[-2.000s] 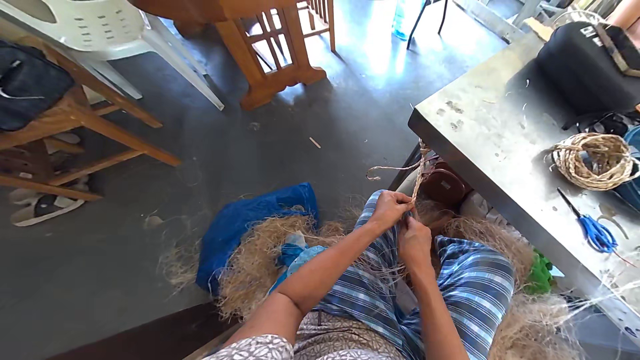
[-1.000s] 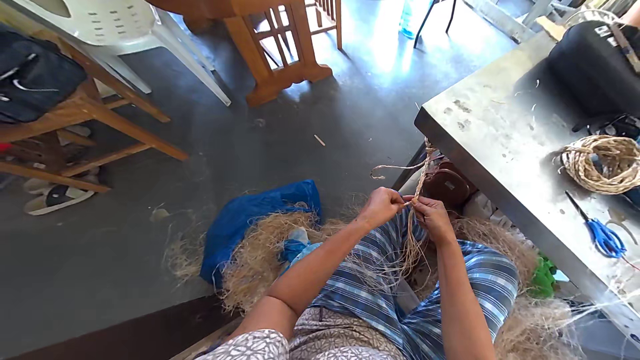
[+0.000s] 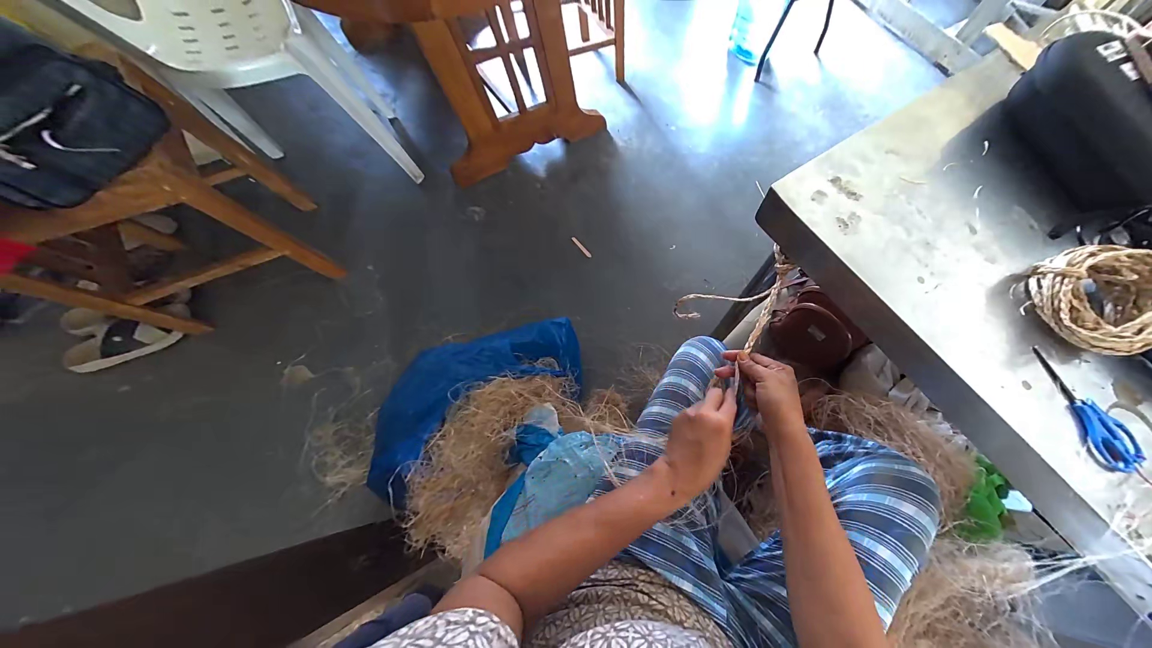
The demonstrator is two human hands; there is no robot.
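A braided natural-fibre cord (image 3: 763,317) runs down from near the table's corner to my hands, above my lap. My right hand (image 3: 767,382) pinches the cord at the lower end of the braid. Just below and to the left, my left hand (image 3: 704,441) has its fingers closed on loose fibre strands beside the braid. A thin side length of cord curls off to the left. Loose tan fibre (image 3: 490,441) lies on and beside a blue plastic bag (image 3: 432,387) on the floor, and more fibre (image 3: 963,585) sits at my right.
On the metal-topped table (image 3: 909,225) at the right lie a coil of braided cord (image 3: 1093,301), blue-handled scissors (image 3: 1102,432) and a black case (image 3: 1084,126). A wooden stool (image 3: 216,202) with a black bag (image 3: 72,126) and a white plastic chair (image 3: 225,45) stand at the left.
My left hand has moved down from the braid, back toward my lap. My right hand has come in to the braid's lower end. The hands were side by side a second ago.
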